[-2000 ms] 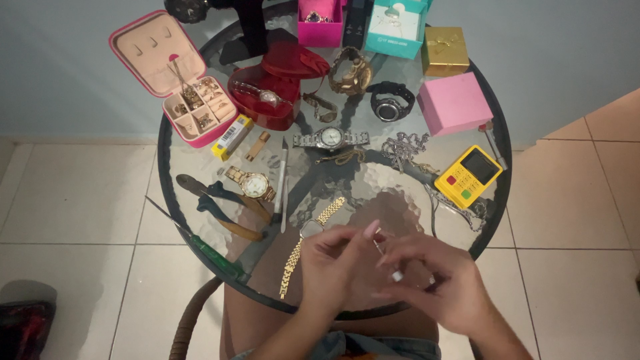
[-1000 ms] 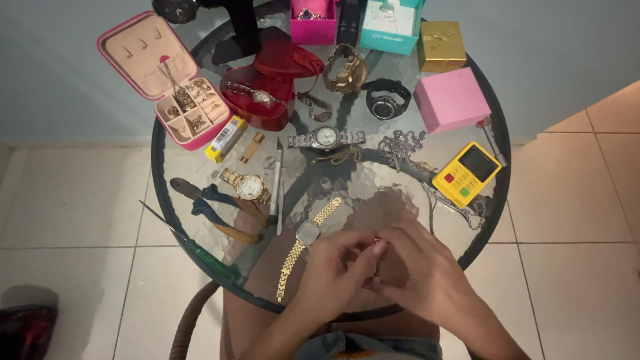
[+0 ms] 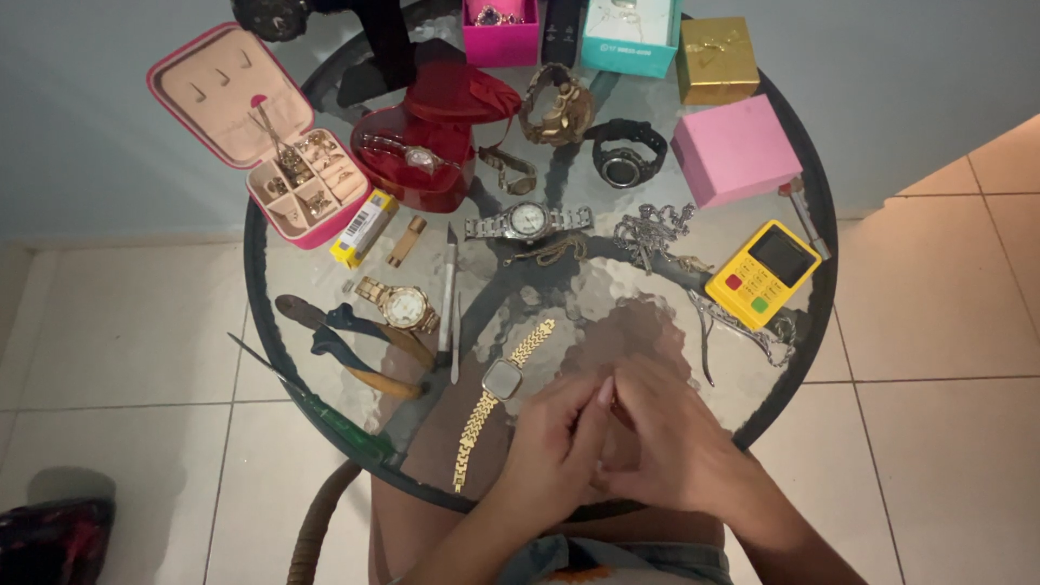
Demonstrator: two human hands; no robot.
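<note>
My left hand (image 3: 561, 447) and my right hand (image 3: 678, 443) meet above the near edge of the round glass table (image 3: 260, 292). Their fingertips come together around a small item that they mostly hide; only a bit of reddish or gold colour shows between them, too small to name. Just left of my left hand lies a gold-coloured wristwatch (image 3: 502, 379), its chain-link strap laid out straight. Beyond it are tweezers (image 3: 457, 337) and a craft knife (image 3: 448, 284). A two-tone wristwatch (image 3: 406, 307) lies farther left, next to pliers (image 3: 357, 345).
A green-handled pointed tool (image 3: 349, 426) lies at the left rim. Farther back are a pink jewelry case (image 3: 305, 236), a red heart-shaped box (image 3: 414, 191), a silver wristwatch (image 3: 528, 219), tangled chains (image 3: 650, 231), a black watch (image 3: 624, 169), a pink box (image 3: 735, 150) and a yellow card terminal (image 3: 764, 274).
My hands have drawn together since two seconds ago, when their fingers were more spread and a small shiny item showed between them. The things on the table lie as before.
</note>
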